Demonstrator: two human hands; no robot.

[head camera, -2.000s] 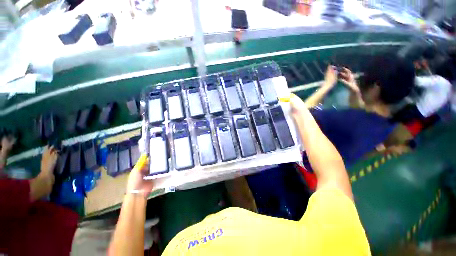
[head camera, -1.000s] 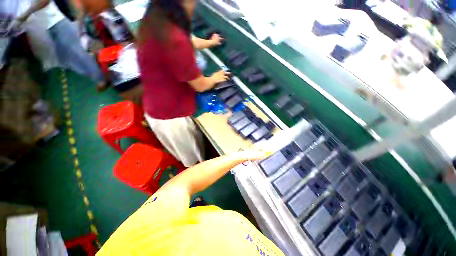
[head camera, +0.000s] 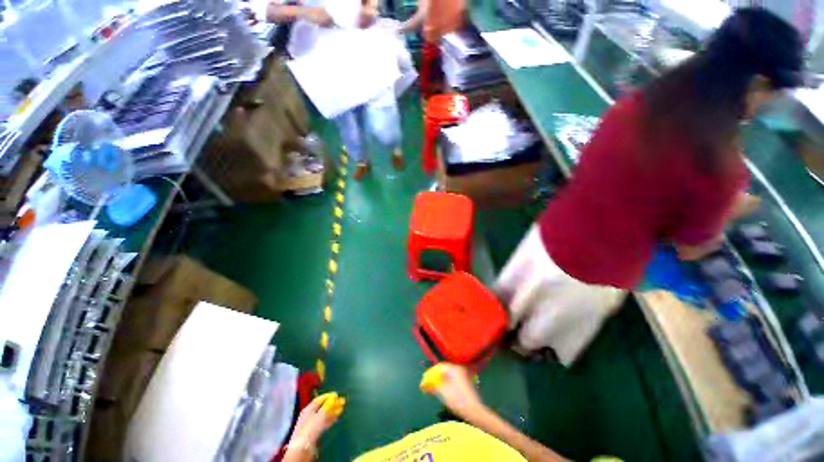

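Note:
My left hand is low in the middle, beside a white sheet lying over stacked clear trays. My right hand is in front of a red stool. Both hands have yellow finger covers and no held object shows in them; blur hides whether the fingers are apart. The pale rim of a tray shows at the lower right edge, away from my hands. Dark housings lie on the bench at the right.
A person in maroon stands at the right bench. A second red stool is behind the first. Another person holds a large white sheet further down the aisle. Stacked trays and a blue fan are at the left.
The view has turned left from the conveyor to the aisle. Both hands have let go of the filled tray, and only a tray edge shows at the lower right.

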